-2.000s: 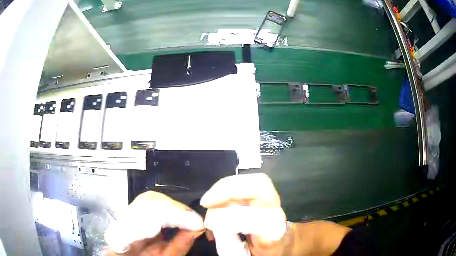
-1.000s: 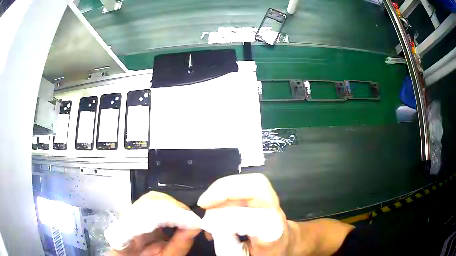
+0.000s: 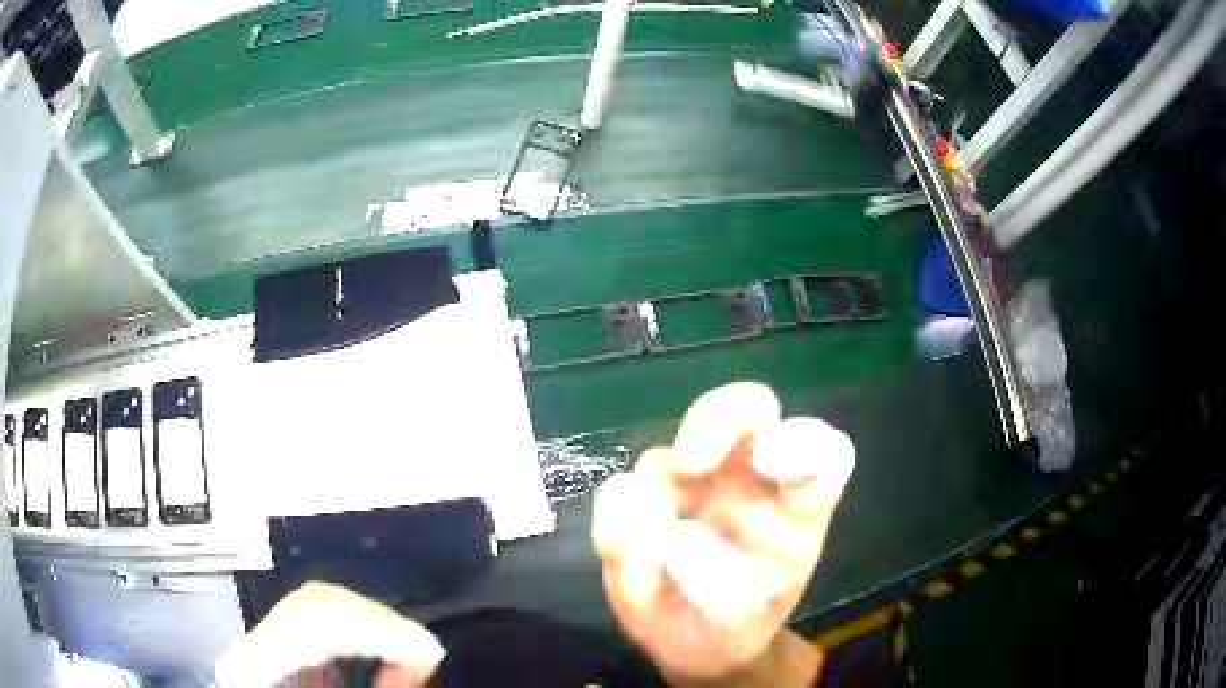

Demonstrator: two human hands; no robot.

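My right hand (image 3: 726, 524) is raised over the green belt, fingers loosely curled and spaced; nothing shows in it, though glare hides detail. My left hand (image 3: 330, 638) is at the lower edge, partly cut off; its grip is hidden. Several black phone middle frames (image 3: 179, 450) stand side by side on the left of the white feed bed (image 3: 390, 430). A row of dark frames (image 3: 699, 319) lies end to end on the green belt (image 3: 699, 242), right of the bed. Another frame (image 3: 542, 168) lies tilted farther back, beside a crumpled white film (image 3: 437, 206).
Black pads lie across the bed's far edge (image 3: 356, 303) and near edge (image 3: 383, 548). Shiny film scraps (image 3: 581, 466) lie right of the bed. A white post (image 3: 608, 67) rises behind the tilted frame. A metal rail (image 3: 948, 215) bounds the belt at right.
The view has swung right and farther forward. My hands, close together before, are now apart; the right is raised with its palm side showing. Frames on the white bed have shifted relative to its pads.
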